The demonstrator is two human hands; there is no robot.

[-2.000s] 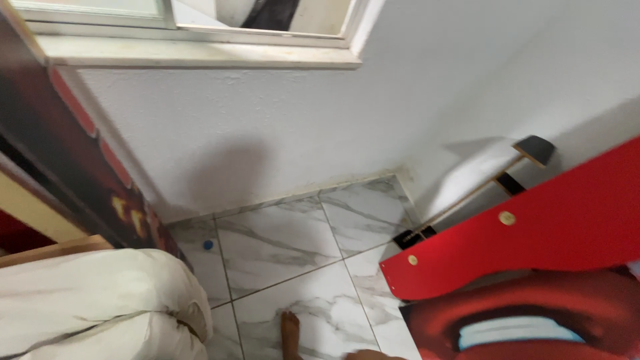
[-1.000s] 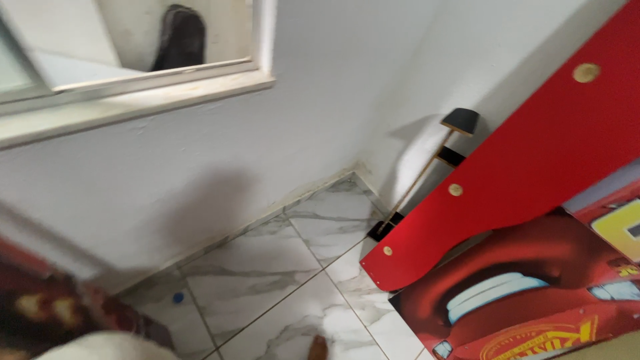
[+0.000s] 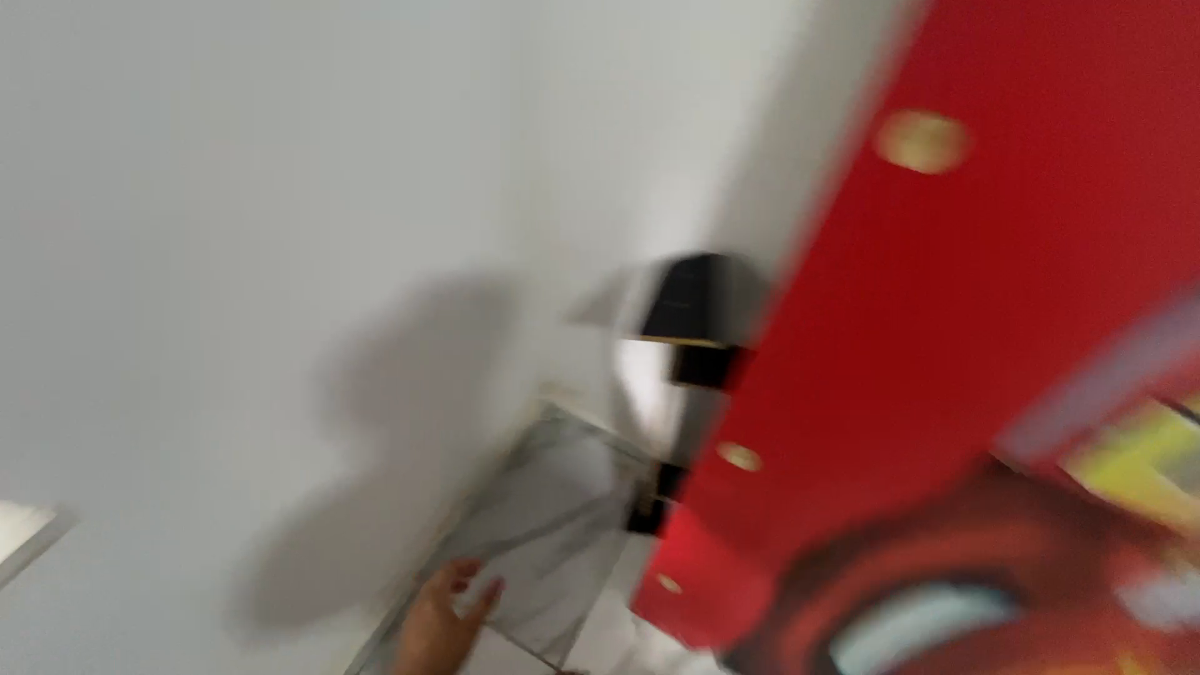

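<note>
My left hand (image 3: 439,617) reaches in at the bottom, left of centre, above the marbled floor tile (image 3: 553,506). Its thumb and fingers are apart and hold nothing. To its upper right, a lamp with a black shade (image 3: 684,298) stands in the corner, partly hidden by a red panel (image 3: 900,356) with round gold-coloured fittings. A bright patch shows below the shade. The lamp's dark base (image 3: 649,511) shows low behind the panel edge. My right hand cannot be made out; a tiny bit of skin at the bottom edge is too small to identify.
White walls (image 3: 234,234) meet in the corner behind the lamp, with a shadow on the left one. A printed car picture (image 3: 937,600) adjoins the red panel at the lower right. The tip of a light sill (image 3: 21,534) shows at the left edge.
The view has swung right and closer to the corner. My left hand has come into view over the floor. A bright patch now shows under the lamp shade, where earlier frames show none.
</note>
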